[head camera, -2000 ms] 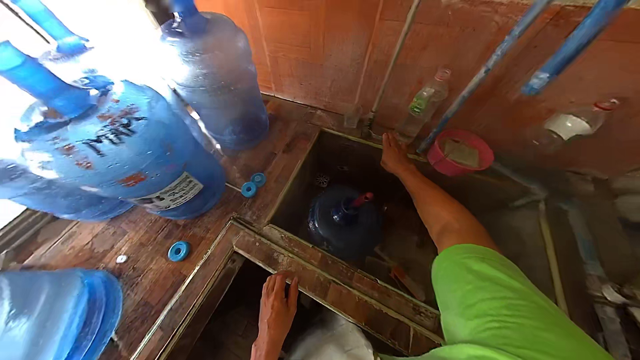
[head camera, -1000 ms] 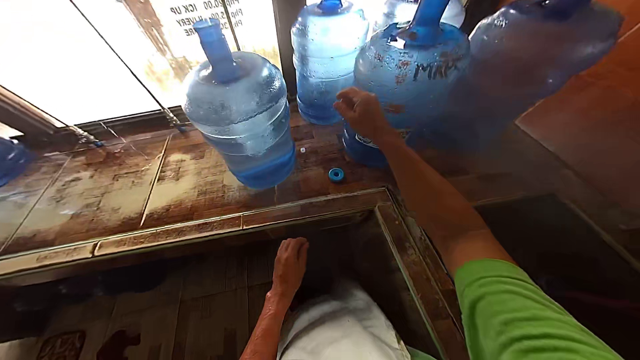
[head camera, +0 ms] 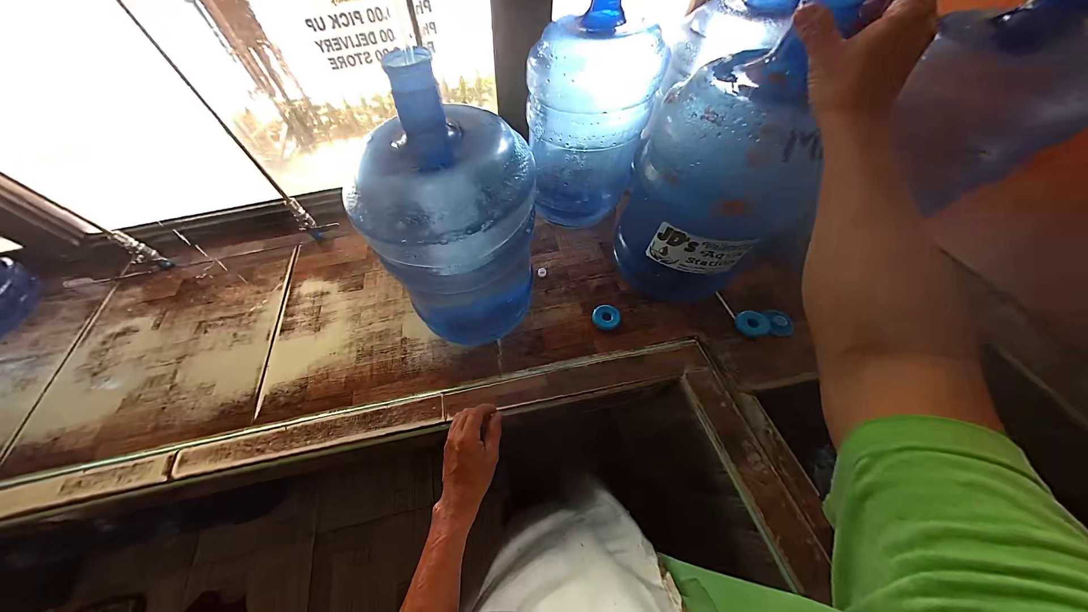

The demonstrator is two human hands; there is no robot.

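Observation:
My right hand (head camera: 867, 59) is closed around the neck of a blue water jug (head camera: 714, 170) that bears handwriting and a label, at the upper right. My left hand (head camera: 472, 446) rests near the tiled rim of the basin, its fingers curled and holding nothing. Left of centre a blue water jug (head camera: 442, 229) stands upright with its mouth uncovered and some water low inside. Behind it, by the window, is another blue jug (head camera: 591, 119). One blue ring-shaped cap (head camera: 606, 317) lies on the ledge, and two more caps (head camera: 753, 324) lie below the labelled jug.
The tiled ledge (head camera: 187, 340) runs beneath the window. In front of it lies a dark sunken basin with a raised rim (head camera: 578, 374). A further blue jug (head camera: 986, 110) is at the far right, near an orange wall. A tiny white cap (head camera: 542, 272) lies by the uncovered jug.
The view has swung left from the compartment holding a jug toward the window ledge. My right hand has moved from beside the labelled jug up to its neck.

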